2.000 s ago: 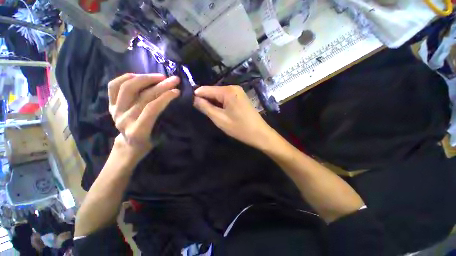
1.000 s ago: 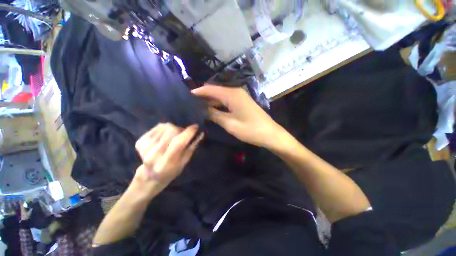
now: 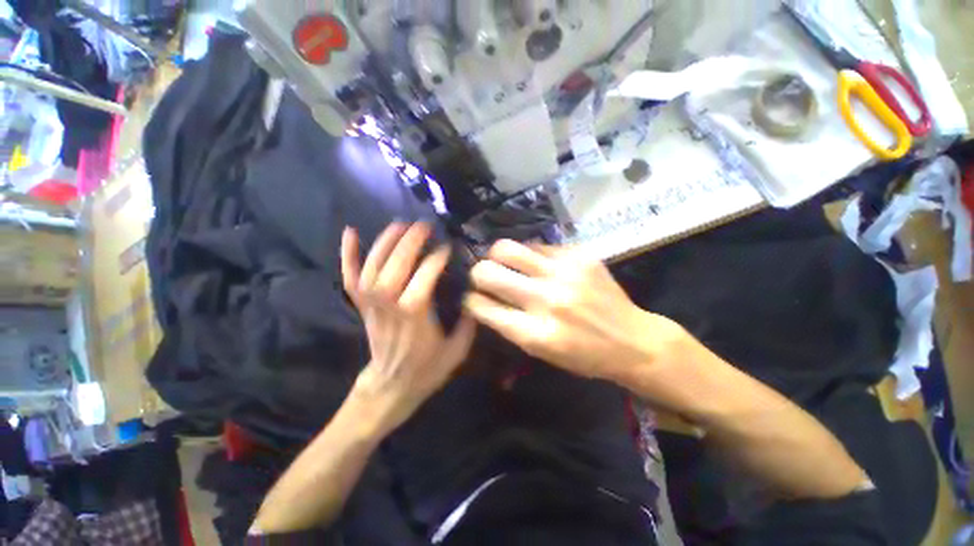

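Observation:
A large black garment piece (image 3: 246,245) lies in folds left of the sewing machine and runs down over my lap. My left hand (image 3: 401,288) is on the cloth just below the lit needle area (image 3: 401,160), fingers spread, thumb side near my right hand. My right hand (image 3: 534,299) pinches the cloth edge to the right of it, with fingers curled. The fingertips of both hands are close together. The needle area is bright and its details cannot be told.
The machine head (image 3: 470,64) is at the top. A white strip (image 3: 684,80), a tape roll (image 3: 785,107) and scissors (image 3: 876,112) are at upper right. Black cloth (image 3: 758,299) is heaped right. White scraps (image 3: 913,256) hang at the right edge. Cardboard (image 3: 118,288) is at left.
My left hand has moved up and right, back near the needle, and its fingers have spread on the cloth. The view has shifted, showing the scissors and tape roll.

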